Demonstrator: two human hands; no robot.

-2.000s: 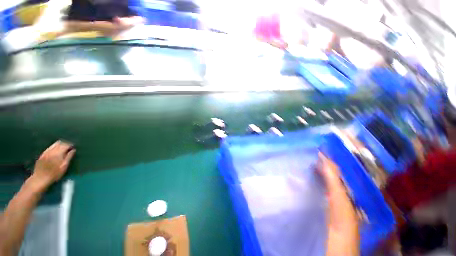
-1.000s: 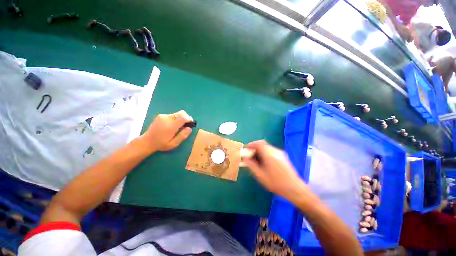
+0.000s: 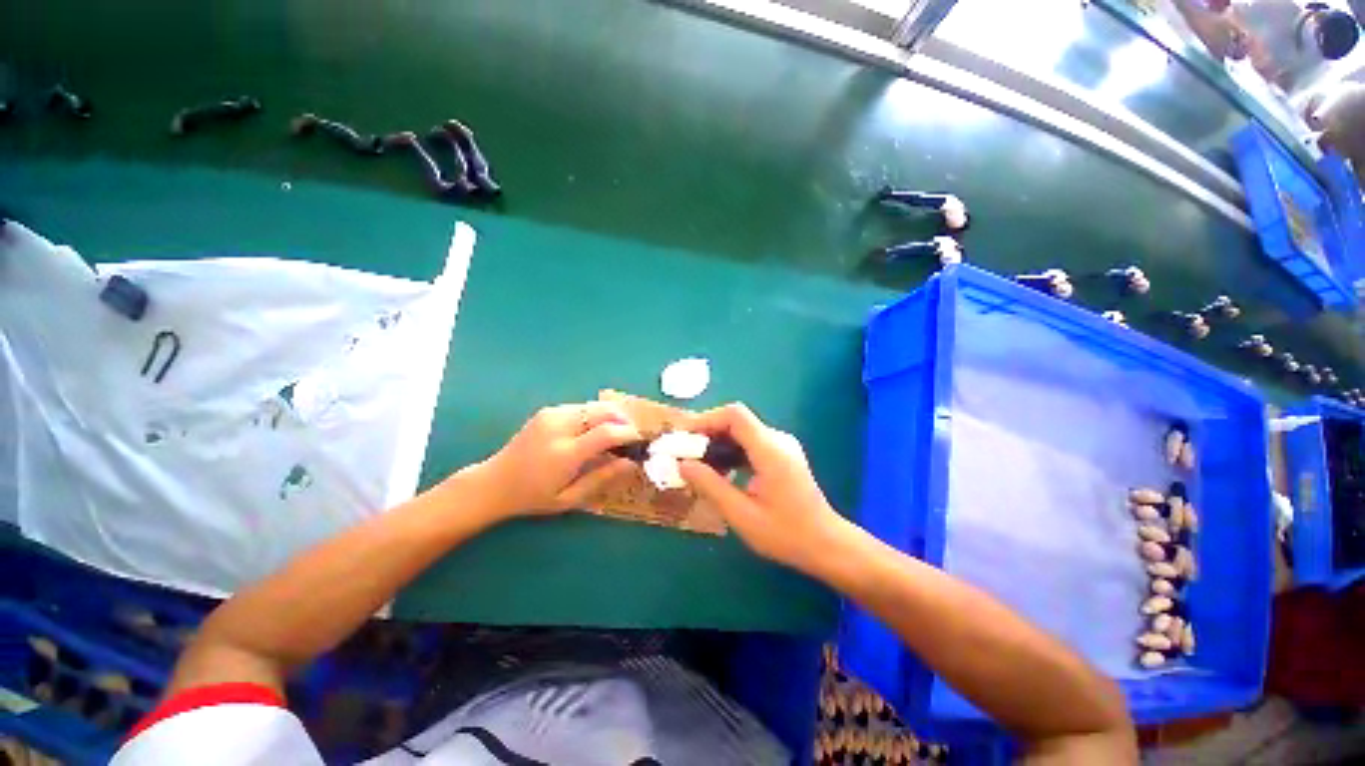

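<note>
My left hand [image 3: 576, 457] and my right hand [image 3: 756, 486] meet over the stained cardboard pad [image 3: 659, 506]. My left fingers grip a black arm part [image 3: 635, 449], mostly hidden by the fingers. My right fingers grip an oval head part [image 3: 725, 454] with a dark end. A white patch [image 3: 674, 449] shows between the fingertips; I cannot tell where the part ends and the white disc on the pad begins. A loose white piece [image 3: 686, 377] lies on the green surface just beyond the pad.
The blue tote [image 3: 1048, 524] at right holds several oval parts [image 3: 1160, 584] on a whitish liner. A wrinkled white sheet [image 3: 225, 404] at left bears a U-shaped clip [image 3: 160, 355] and black block [image 3: 124, 296]. Black arms [image 3: 449, 157] and joined assemblies [image 3: 928, 207] lie on the belt.
Both hands have moved inward over the cardboard pad, bringing the black arm and the oval part together. Earlier, my right hand was at the tote, then beside the pad. The view has turned.
</note>
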